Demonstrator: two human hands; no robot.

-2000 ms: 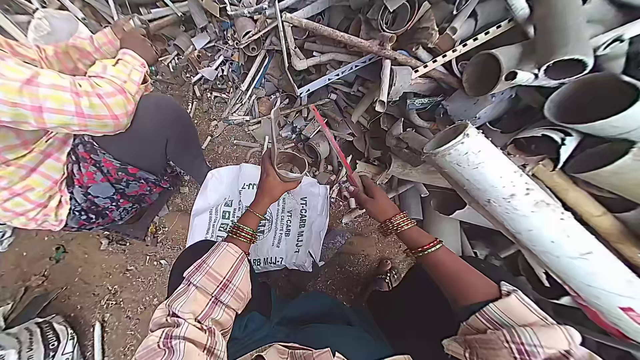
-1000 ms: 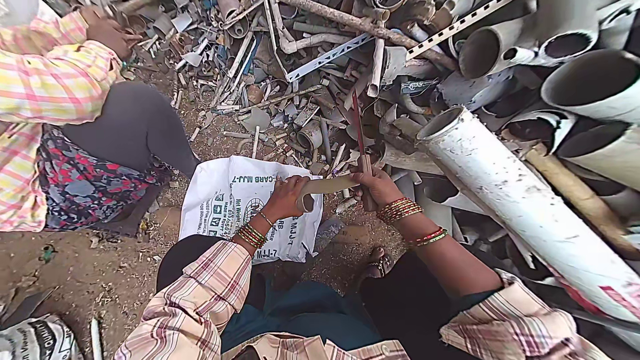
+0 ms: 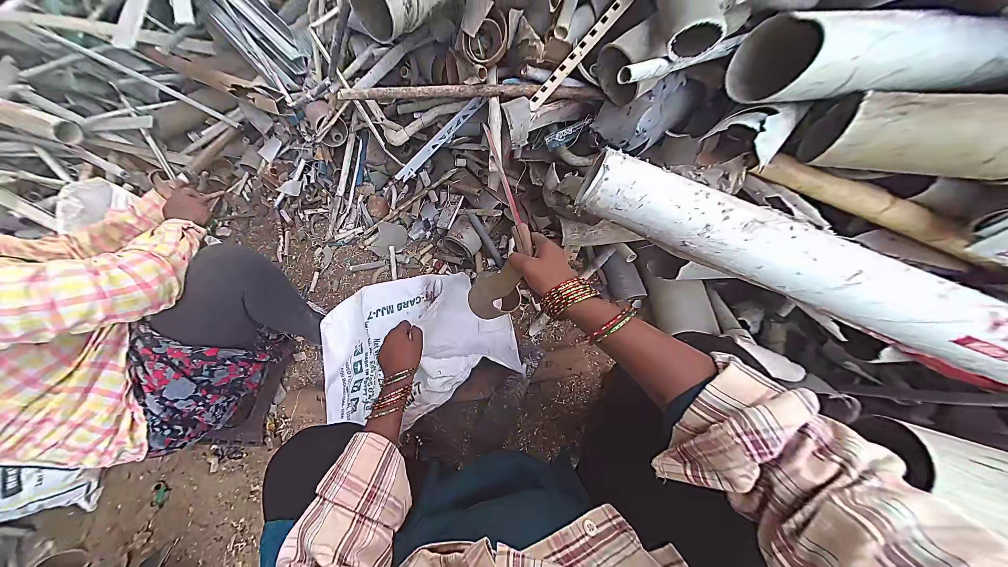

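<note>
My right hand (image 3: 543, 266) is closed on the handle of a long thin blade (image 3: 504, 177) with a reddish edge, which points up and away from me. A curved piece of pale plastic pipe (image 3: 493, 293) hangs at the same hand, beside its fingers; how it is held is partly hidden. My left hand (image 3: 400, 348) is closed over a white printed woven sack (image 3: 354, 331) on the ground. Whether its fingers grip the sack's cloth cannot be told.
A big white pipe (image 3: 772, 244) slants across the right, with more wide pipes (image 3: 882, 55) behind it. Scrap pipe and broken plastic (image 3: 394, 228) are heaped ahead. Another person (image 3: 87, 291) sits close by on the left, one hand (image 3: 187, 203) near the heap.
My left hand has let go of the curved pipe piece and moved down over the sack. The piece is now at my right hand, which still holds the blade.
</note>
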